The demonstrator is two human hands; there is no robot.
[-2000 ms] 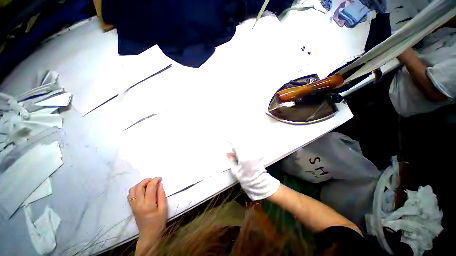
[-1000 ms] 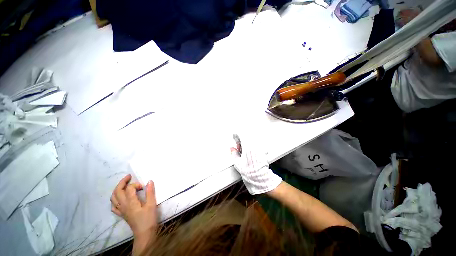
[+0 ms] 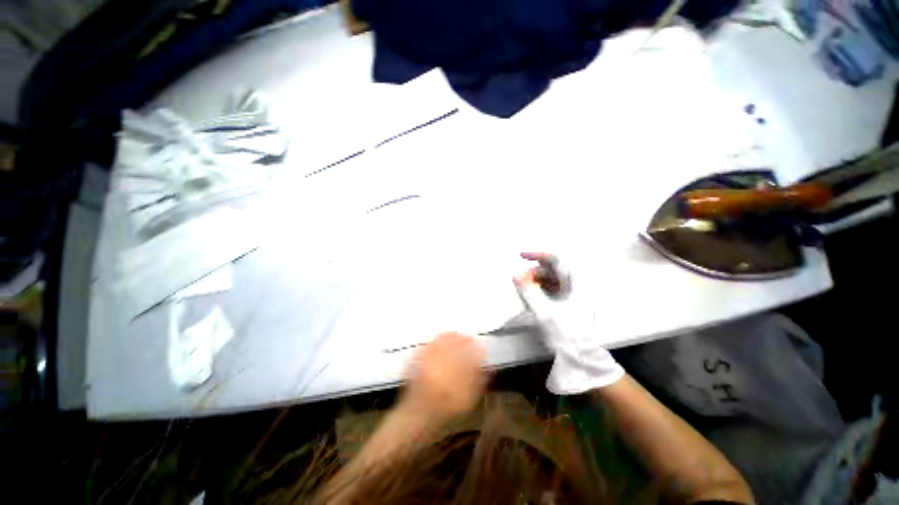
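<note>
White strips (image 3: 419,128) lie on the white table and show mostly as thin dark edge lines. My left hand (image 3: 449,373) is bare and blurred at the table's near edge, beside one dark edge line; whether it holds anything cannot be told. My right hand (image 3: 564,321) wears a white knit glove with the fingertips showing. It is over the near part of the table, fingers bent, and any cloth under it is lost in the glare. The steam iron (image 3: 734,227) with its orange-brown handle rests at the right end of the table.
A heap of white strips (image 3: 192,163) lies at the left, flat white pieces (image 3: 177,266) below it, and a small folded white piece (image 3: 199,343) nearer. Navy garments (image 3: 493,49) are at the far edge, blue scraps (image 3: 850,54) far right. A lettered bag (image 3: 725,370) is below the table.
The view has turned left, so the table's things appear further right. My left hand has moved along the near edge towards my right hand. The iron remains parked.
</note>
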